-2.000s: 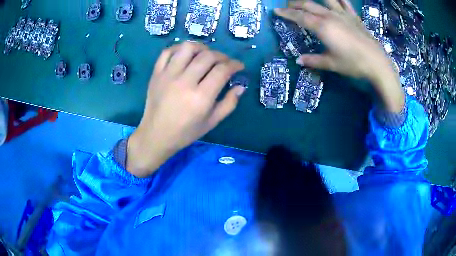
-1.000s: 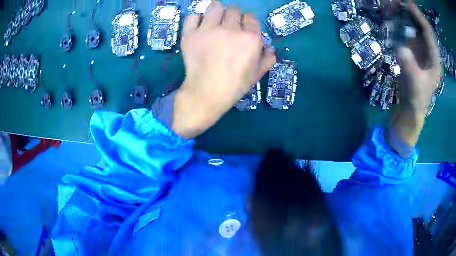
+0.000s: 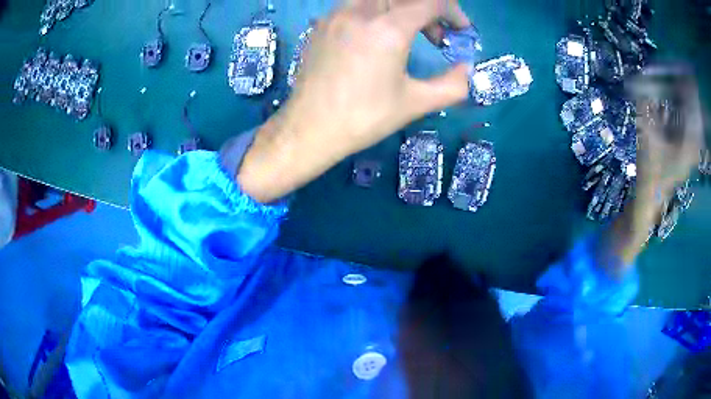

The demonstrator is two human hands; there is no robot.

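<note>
My left hand is over the middle of the mat, thumb and fingertips around a small bluish-dark part, possibly a wired module. A circuit board lies tilted just right of its thumb. Two circuit boards lie side by side nearer me, with a wired module to their left. Another circuit board lies left of the hand; one beside it is partly hidden. My right hand is blurred over the board pile at right; its grip is unclear.
Several wired modules with thin leads lie in two rows at left, one partly behind my sleeve. A stacked board row lies further left, another stack at the top left. The green mat's front edge runs before my smock. A red stool shows at lower left.
My left hand has moved right and up from the rows to beside the tilted board. My right hand has moved from the middle boards to the pile at right. The view has shifted slightly.
</note>
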